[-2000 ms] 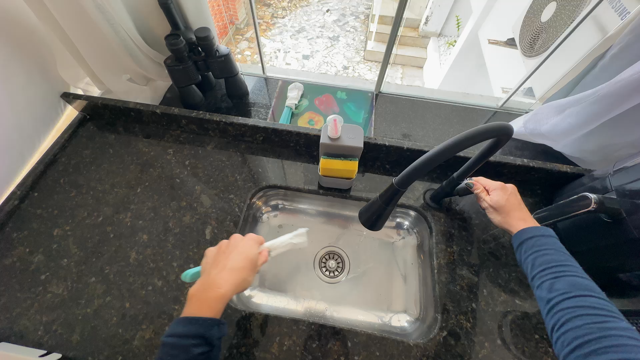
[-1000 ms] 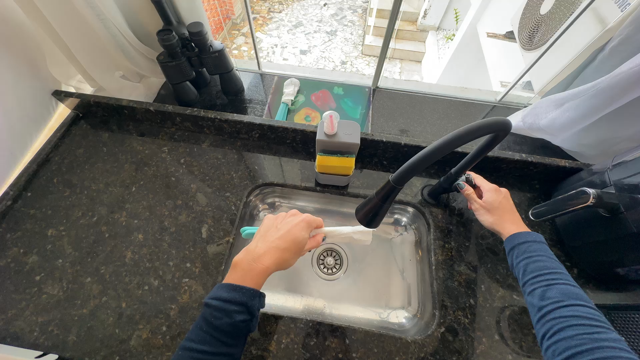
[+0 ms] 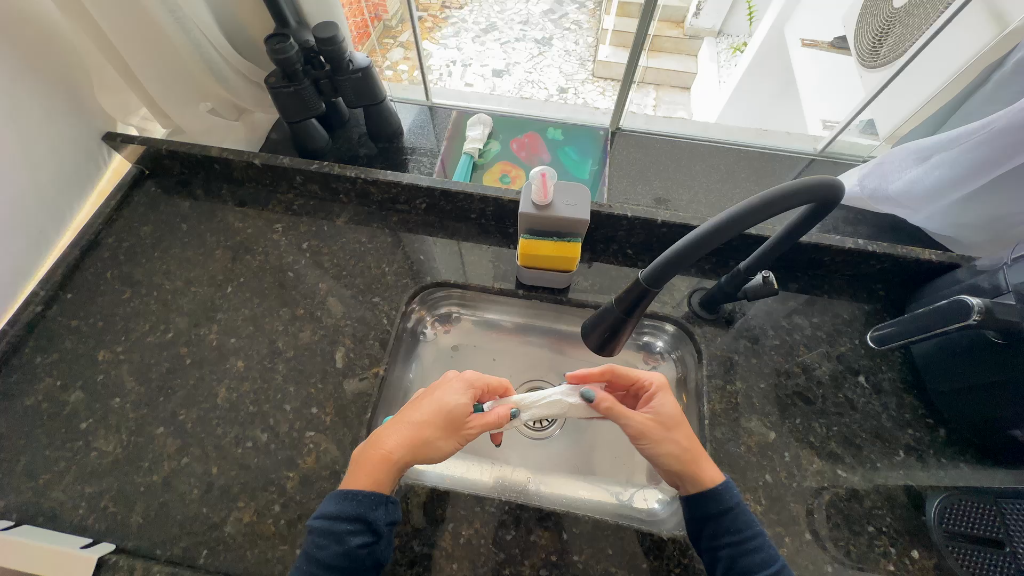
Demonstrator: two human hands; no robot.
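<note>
Above the stainless steel sink (image 3: 480,472), my left hand (image 3: 448,420) grips a teal-handled utensil whose end is wrapped in white paper or cloth (image 3: 544,404). The fingertips of my right hand (image 3: 636,412) pinch the other end of the white wrap. Most of the handle is hidden by my left hand. The black faucet's spout (image 3: 616,320) hangs just beyond my right hand, and no water is seen coming from it. A similar teal utensil with a white-wrapped head (image 3: 476,140) lies on a colourful glass board (image 3: 576,152) on the window ledge.
Behind the sink stands a grey soap dispenser (image 3: 556,210) holding a yellow sponge (image 3: 549,254). Black binoculars (image 3: 320,88) stand at the back left. A black appliance with a handle (image 3: 928,320) is at the right, near a drip tray (image 3: 980,528). Dark granite counter (image 3: 200,344) surrounds the sink.
My right hand has left the faucet lever and moved left to the white wrap. My left hand still holds the utensil, now lower over the sink in the view.
</note>
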